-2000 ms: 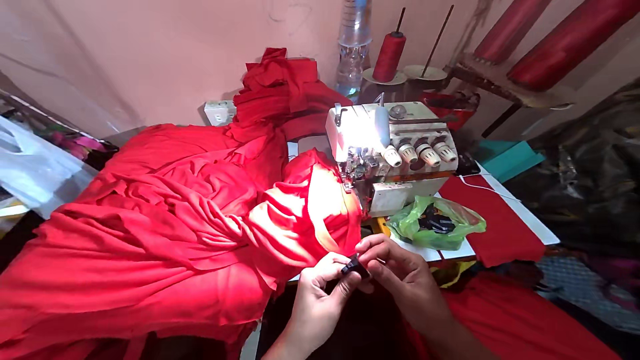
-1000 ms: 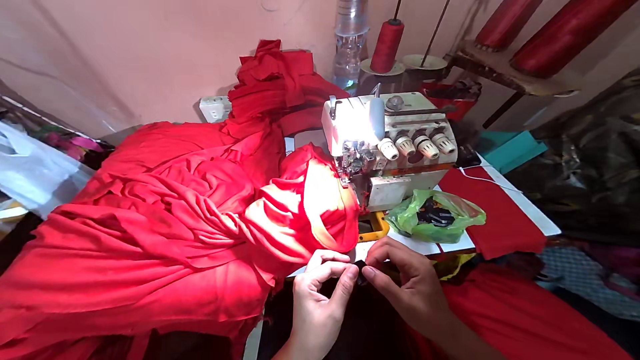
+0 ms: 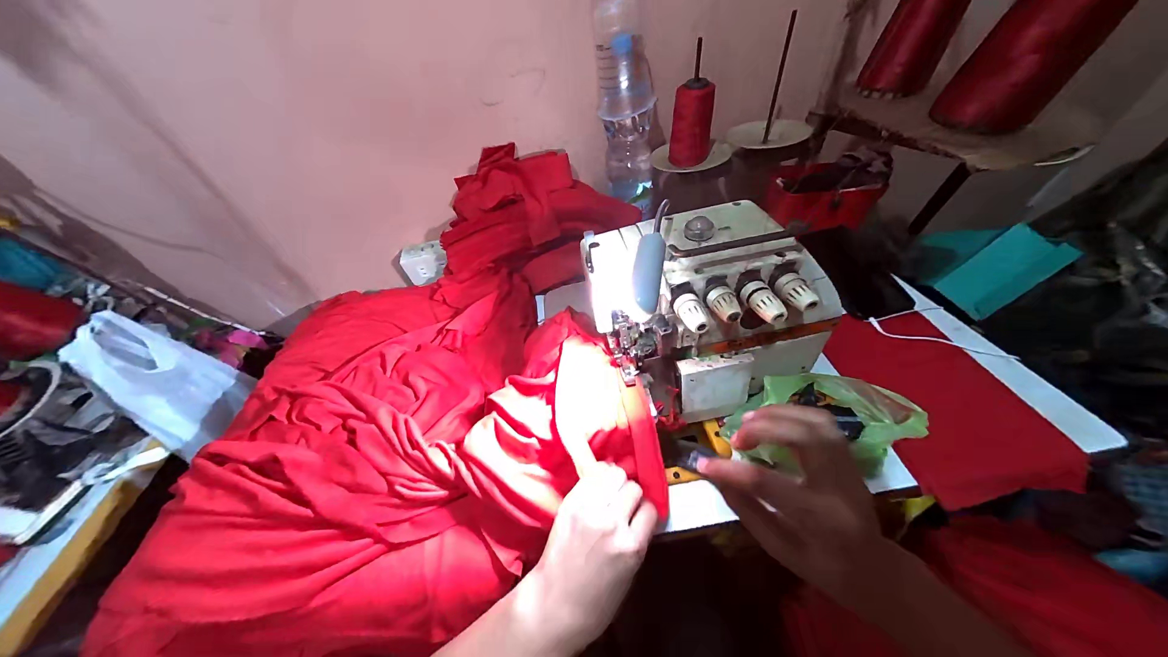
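My left hand (image 3: 598,534) rests at the near edge of the red fabric (image 3: 365,465), its fingers on the brightly lit part by the presser foot. The fabric runs up to the needle area of a white overlock sewing machine (image 3: 721,274). To the right, my right hand (image 3: 803,493) is raised before the machine, a small dark object (image 3: 698,459) between thumb and fingers; blur hides what it is. Just behind that hand lies a green plastic bag (image 3: 881,420) with dark items inside. A red thread cone (image 3: 692,123) stands behind the machine.
A plastic bottle (image 3: 628,128) stands by the wall. Large red thread cones (image 3: 1031,64) sit on a stand at upper right. Flat red cloth (image 3: 958,411) and a dark phone (image 3: 858,274) lie right of the machine. A white plastic bag (image 3: 160,379) is at left.
My hands were together around a small dark object in front of the table edge; now they are apart, the left on the red fabric, the right raised near the green bag.
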